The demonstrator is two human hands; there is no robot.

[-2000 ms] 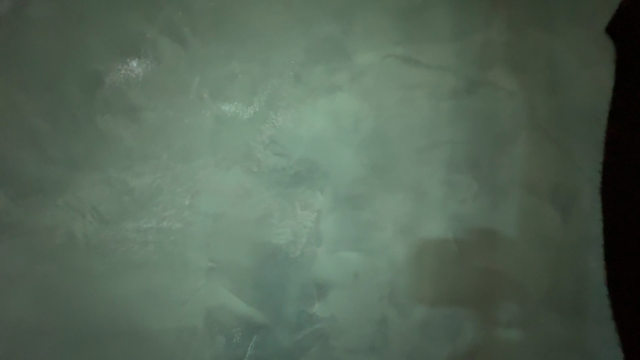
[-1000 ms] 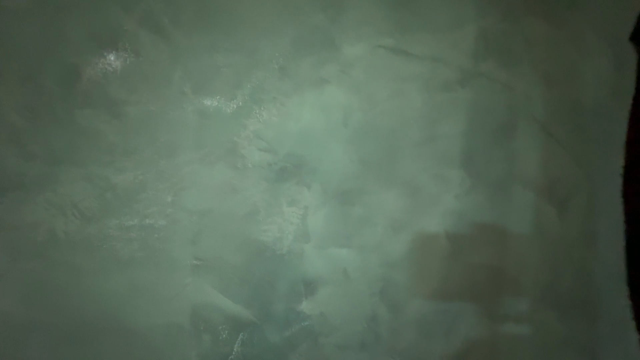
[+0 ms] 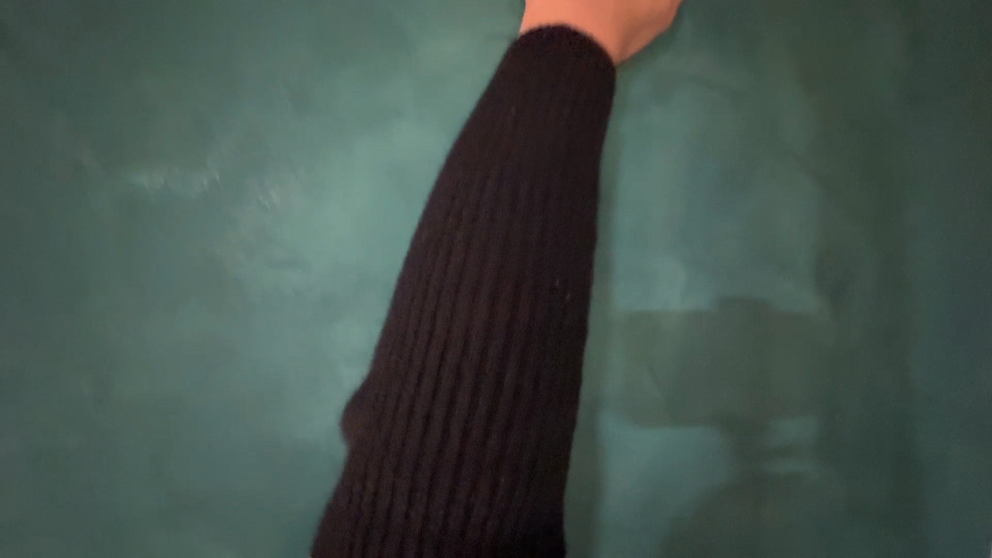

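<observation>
A forearm in a dark ribbed knit sleeve (image 3: 496, 294) rises from the bottom edge through the middle of the head view. Beyond its cuff, at the top edge, shows the wrist and a small part of what appears to be my right hand (image 3: 608, 23). The fingers are cut off by the frame, so whatever they hold or touch is hidden. Behind the arm spreads a mottled blue-green surface (image 3: 194, 325) with a faint sheen. My left hand is out of view.
The blue-green surface fills the background on both sides of the arm. Darker blurred patches (image 3: 721, 364), perhaps shadows or reflections, lie on it right of the sleeve. Pale glints (image 3: 174, 180) show at the left.
The sleeved arm and part of a hand now cross the middle of the view; earlier only a dark edge showed at the far right. The surface looks greener and brighter.
</observation>
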